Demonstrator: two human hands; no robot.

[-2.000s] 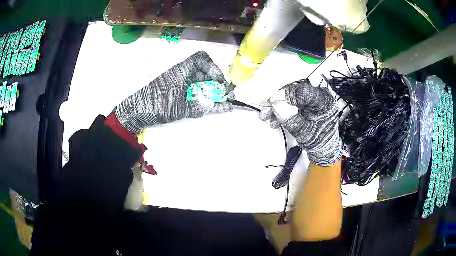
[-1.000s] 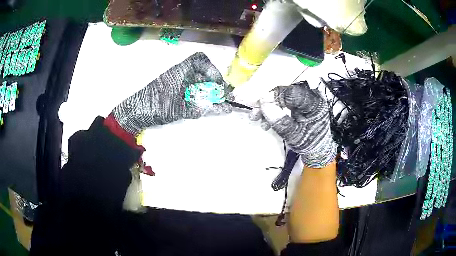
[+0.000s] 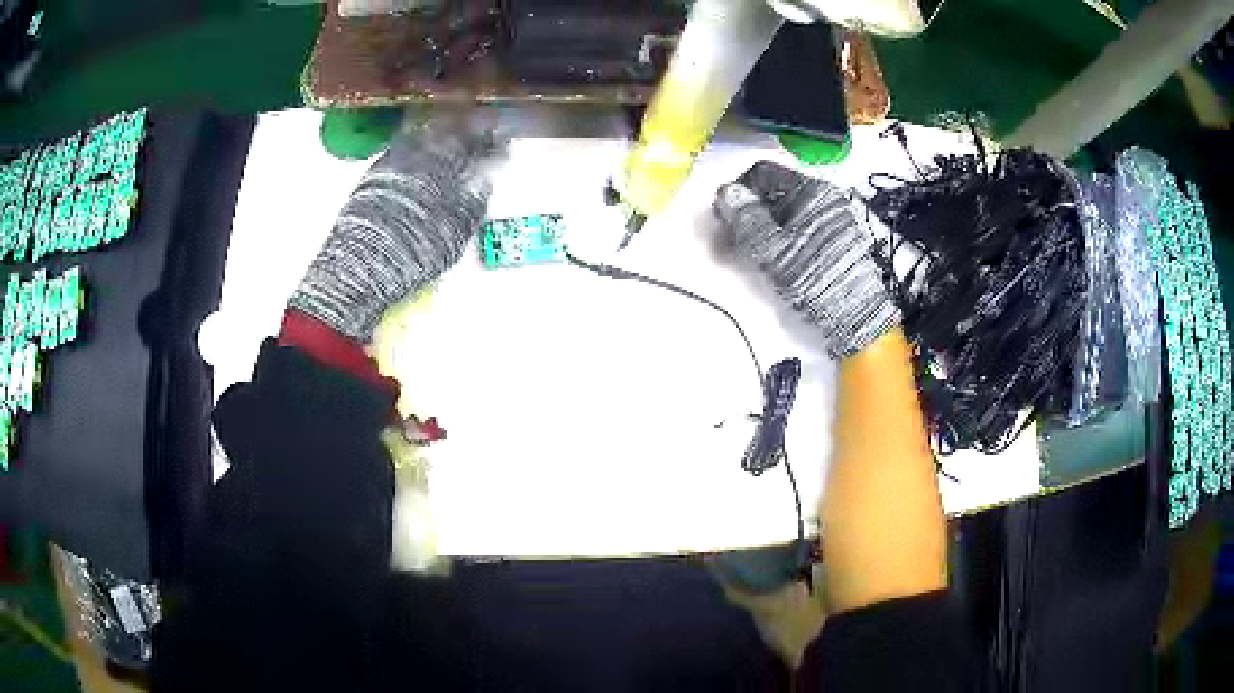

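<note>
A teal-green circuit board [image 3: 524, 240] lies on the white sheet, touched by neither hand. A thin black cable [image 3: 677, 291] runs from its right edge to a bundled part at the lower right. My left hand [image 3: 402, 217], in a grey-white knitted glove, is above and left of the board; its fingers are blurred by the stand base. My right hand [image 3: 808, 244], gloved, is right of the iron with curled fingers; whether it holds anything is not visible. The yellow soldering iron [image 3: 663, 149] slants down, its dark tip right of the board.
The white sheet [image 3: 582, 433] lies in front of me. A black cable pile [image 3: 995, 298] and a clear plastic bag [image 3: 1130, 298] are at right. Circuit board rows [image 3: 75, 183] lie at left, with more rows at far right. A brown base [image 3: 447, 57] spans the top edge.
My left hand has let go of the board and moved up and left. My right hand has let go of the cable and moved up. The board with its cable now lies on the sheet.
</note>
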